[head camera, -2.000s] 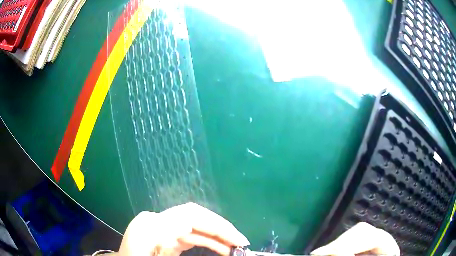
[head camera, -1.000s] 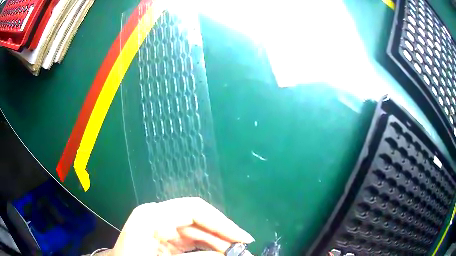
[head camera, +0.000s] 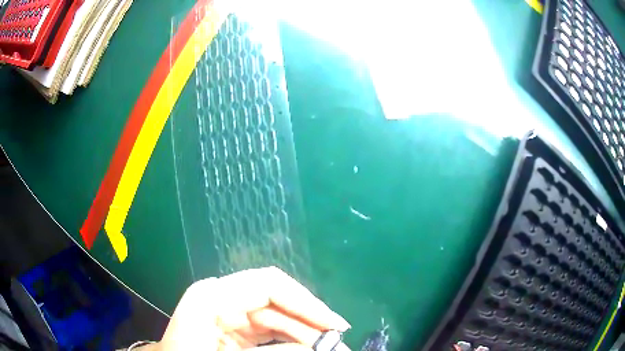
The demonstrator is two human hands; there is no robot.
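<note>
My left hand [head camera: 250,312] is at the bottom centre, cut off by the lower edge, with thumb and fingers pinched on a small dark part [head camera: 328,340] with a shiny face. My right hand is not in view. A clear carrier sheet [head camera: 243,151] with rows of elongated outlines lies on the mat, its lower end partly behind my left hand. A small crumpled clump of film scraps [head camera: 376,339] lies right of the part. The near black blister tray [head camera: 541,267] is at the lower right; small pale reddish bits show at its bottom edge, too cut off to identify.
A far black tray [head camera: 588,75] with pale round parts is at the upper right. A white sheet [head camera: 432,75] glares at top centre. A red tray [head camera: 26,34] sits on stacked sheets [head camera: 86,51] at the upper left. Red and yellow tape [head camera: 140,137] marks the mat. A blue crate [head camera: 72,301] is below.
My right hand, earlier at the near tray's lower edge, has left the picture. My left hand still pinches the dark part. The whole view has shifted slightly, so mat items appear further right.
</note>
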